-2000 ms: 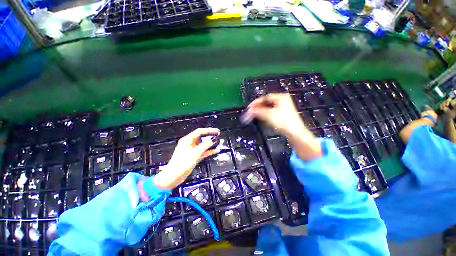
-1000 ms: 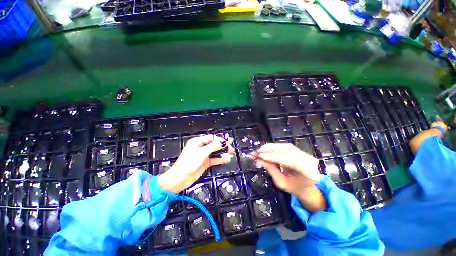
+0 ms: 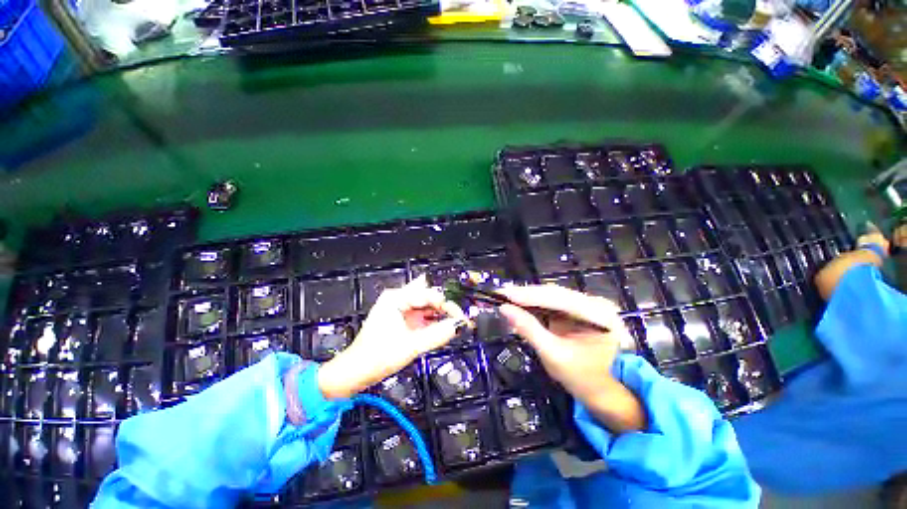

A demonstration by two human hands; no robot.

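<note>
My left hand [image 3: 403,328] pinches a small dark module [image 3: 454,295] above the centre blister tray [image 3: 343,245]. My right hand [image 3: 562,333] holds slim dark tweezers [image 3: 489,293], with their tip at the module. Fine detail at the tip is too small to tell. The black centre tray has squarish units with grey centres in many pockets, and some pockets look empty. A blue wrist strap cord [image 3: 403,423] curls from my left wrist over this tray.
A left blister tray [image 3: 85,328], a right blister tray [image 3: 636,258] and a far-right tray [image 3: 781,229] flank the centre one. A loose module [image 3: 222,194] lies on the green mat [image 3: 398,109]. Another person's arm [image 3: 845,273] is at right. A tray stack [image 3: 318,18] stands beyond.
My right hand has come down and left from over the right tray to my left hand. The tweezers now show pointing at the module. The loose module has shifted left in the view.
</note>
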